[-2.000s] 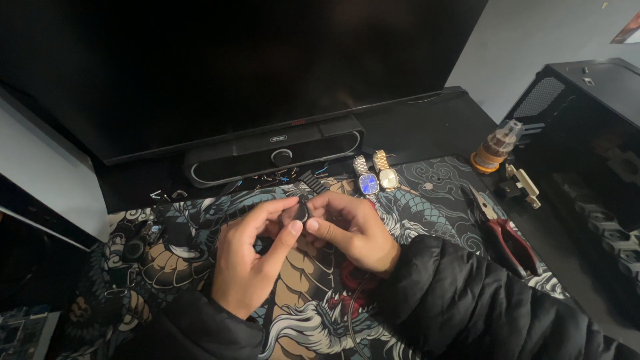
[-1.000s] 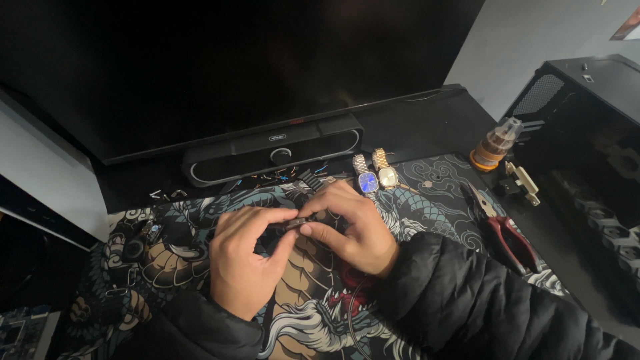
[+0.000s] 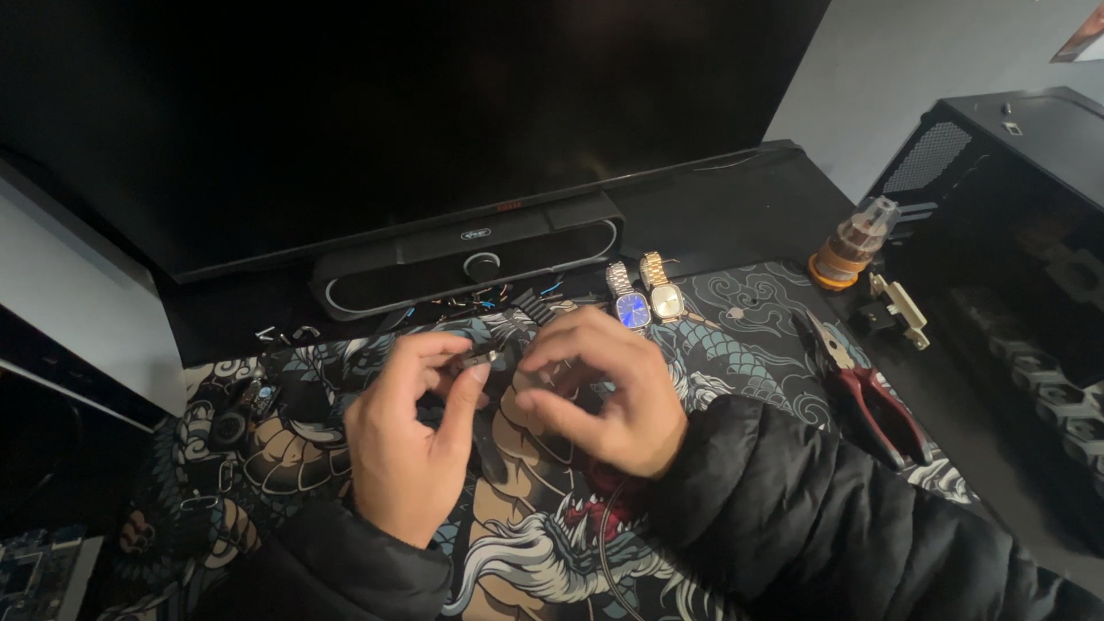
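Between the thumb and fingers of my left hand (image 3: 418, 431) is a small dark part with a metallic end (image 3: 483, 357); its exact kind is too small to tell. My right hand (image 3: 604, 388) hovers just to its right, fingers curled and apart, with nothing visible between them. Both hands are over a dragon-print desk mat (image 3: 517, 552). Behind my right hand lie a silver watch with a blue dial (image 3: 632, 310) and a gold-coloured watch (image 3: 667, 300). A thin cable (image 3: 605, 539) runs on the mat below my right hand.
A soundbar (image 3: 481, 266) stands under a large monitor (image 3: 414, 103), with cut wire bits before it. Red-handled pliers (image 3: 875, 414), an orange-based bottle (image 3: 841, 250) and a small bracket-like part (image 3: 901, 310) lie right, beside an open computer case (image 3: 1035, 259). A circuit board (image 3: 43, 569) is lower left.
Both hands were together on the small dark part. Now my right hand has come off it and moved to the right, while my left hand keeps hold.
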